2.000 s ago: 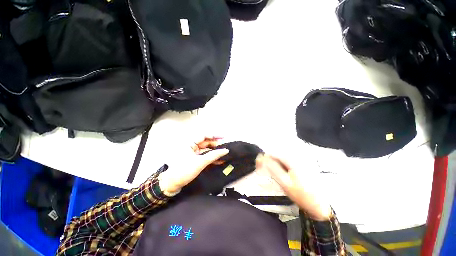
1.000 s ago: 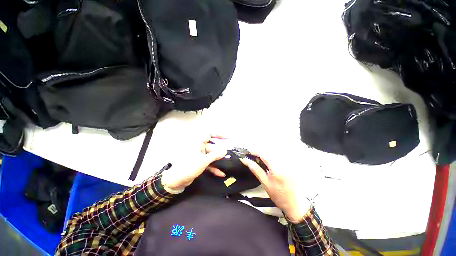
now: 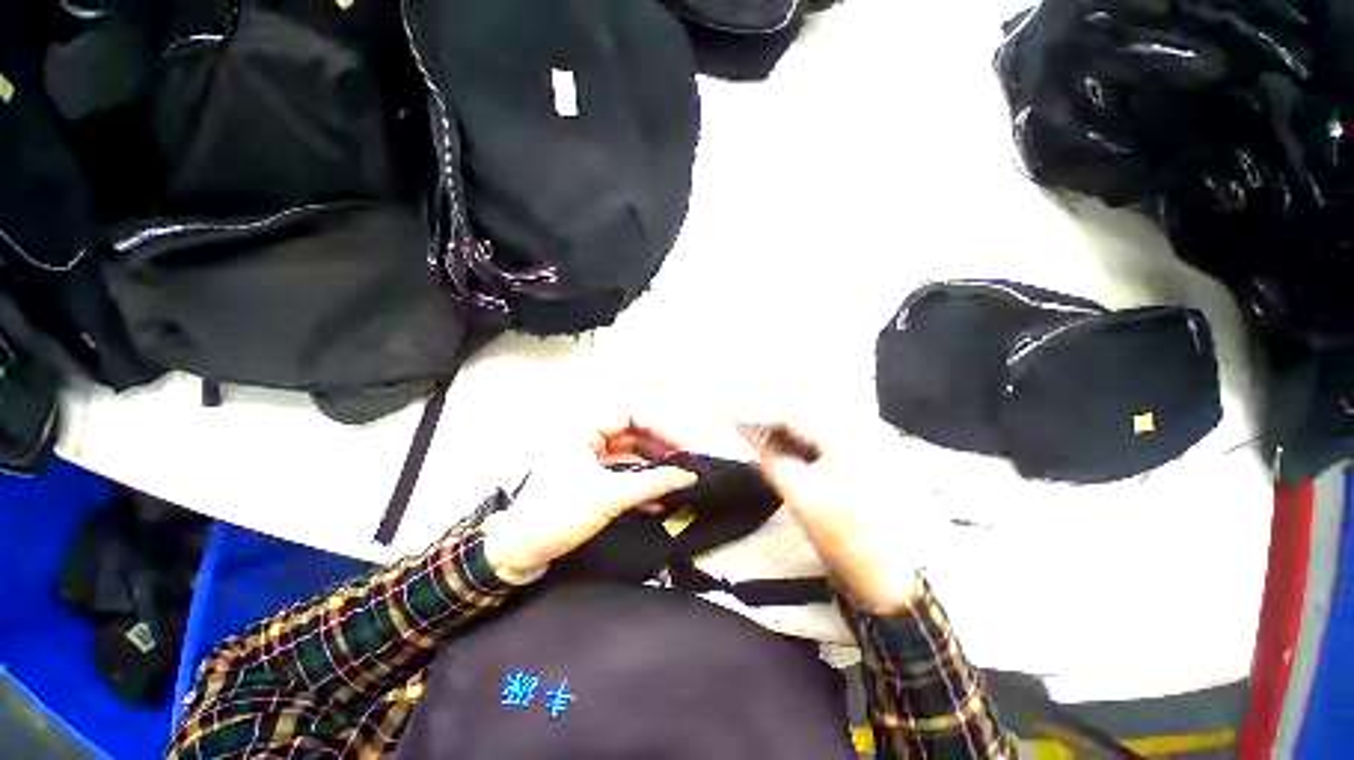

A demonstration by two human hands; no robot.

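A small black pouch (image 3: pixel 713 512) with a yellow sticker label (image 3: pixel 679 521) is held at the table's front edge, just above the apron. My left hand (image 3: pixel 602 498) grips its left side, thumb on top and fingers behind. My right hand (image 3: pixel 817 490) is at the pouch's upper right end and is blurred. Its fingers are bent; whether they hold the cloth or a tool cannot be told. A black webbing strap (image 3: pixel 772 591) lies below the pouch.
Two waiting pouches (image 3: pixel 1117 389) overlap at right centre on the white table (image 3: pixel 802 223). A dark pile (image 3: pixel 1188 119) fills the upper right. A large bag panel (image 3: pixel 594 178) and backpack bodies (image 3: pixel 282 297) lie at left. A blue bin (image 3: pixel 37 557) holds black pieces at lower left.
My right hand was at the pouch's top edge beside my left hand a second ago; it is now a little up and right. The pouch's upper edge shows more.
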